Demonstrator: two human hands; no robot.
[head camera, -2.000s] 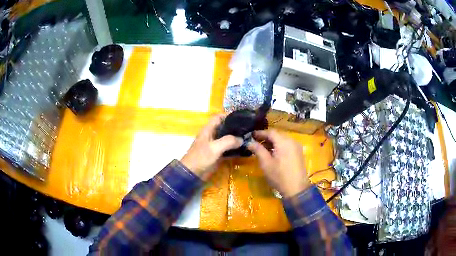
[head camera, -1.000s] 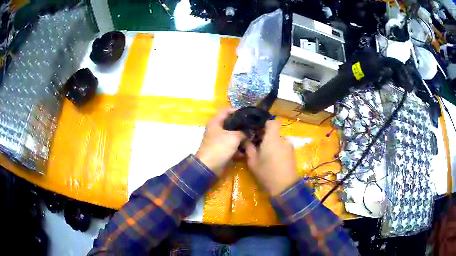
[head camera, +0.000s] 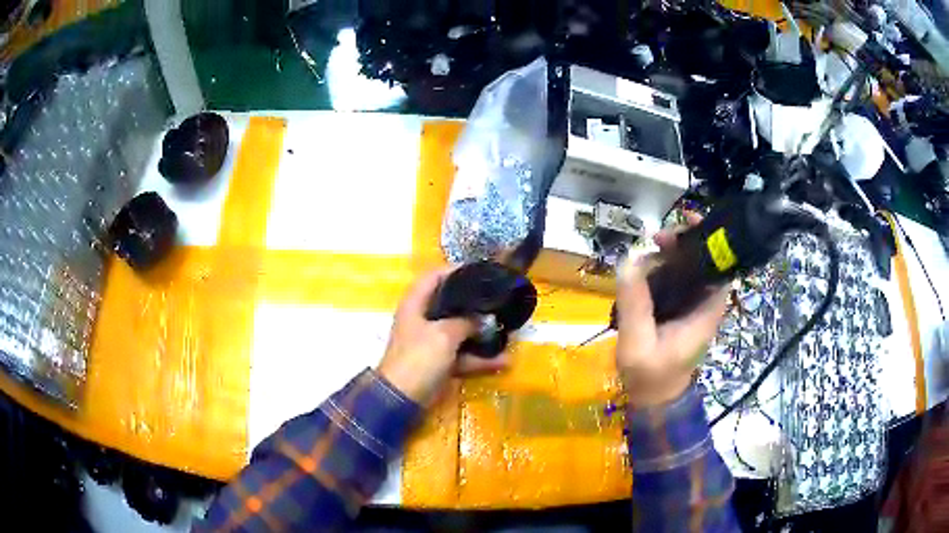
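My left hand (head camera: 425, 341) holds a black round housing (head camera: 487, 295) over the taped board, with a small pale part showing in its lower side near my thumb. My right hand (head camera: 666, 323) is wrapped around the black electric screwdriver (head camera: 695, 265) with a yellow label. Its thin tip points left towards the housing and does not touch it. Whether a screw is on the tip cannot be seen. The white screw feeder (head camera: 619, 177) stands just behind the hands.
Two black housings (head camera: 144, 230) sit at the left beside a clear dimpled tray (head camera: 62, 208). A clear bag of silvery grains (head camera: 489, 193) lies left of the feeder. At the right are wired modules (head camera: 744, 416), a tray of silver parts (head camera: 832, 385) and a thick black cord (head camera: 796, 344).
My right hand has left the housing and taken hold of the screwdriver to the right. My left hand still holds the housing, a little further left. The whole view has shifted slightly.
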